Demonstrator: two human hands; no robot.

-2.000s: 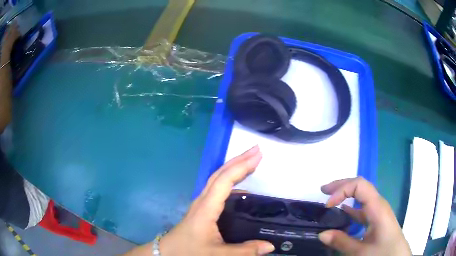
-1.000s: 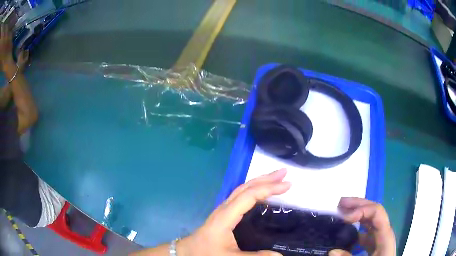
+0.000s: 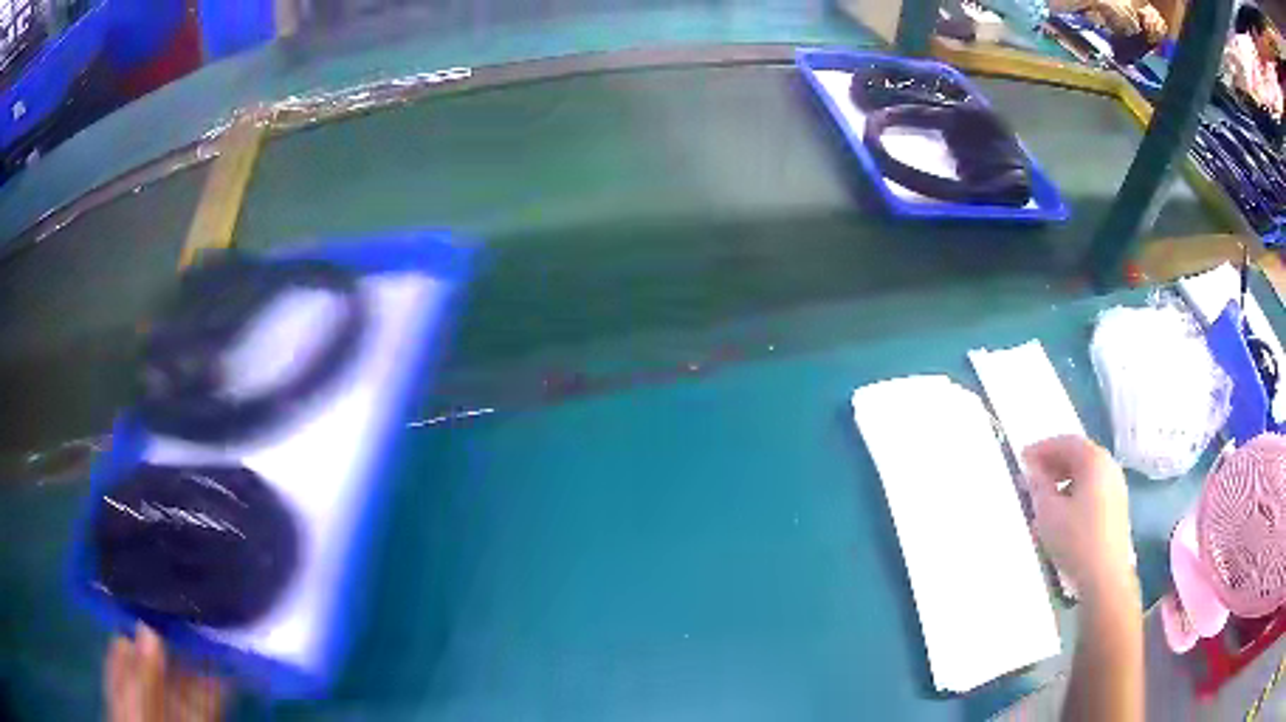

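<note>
The blue tray (image 3: 370,466) with a white liner (image 3: 332,494) lies at the left, blurred and tilted. The matte black headphones (image 3: 176,374) are at its far end. The black oval part (image 3: 191,543), with shiny streaks on top, lies at its near end. My left hand (image 3: 155,684) is blurred and cut off by the bottom edge, its fingers at the tray's near rim; its grip is unclear. My right hand (image 3: 1079,508) is curled over the narrow white strip stack (image 3: 1027,388); whether it pinches a strip is unclear.
The wider white stack (image 3: 959,543) lies left of my right hand. A crumpled clear bag (image 3: 1159,388) and a pink fan (image 3: 1248,522) are at the right. Another blue tray (image 3: 973,212) with headphones sits on the green conveyor (image 3: 607,184). A green post (image 3: 1164,155) stands at the upper right.
The view has swung right. Both hands have left the black oval part, which now lies in the tray. My left hand is at the tray's near rim; my right hand has moved to the white strips.
</note>
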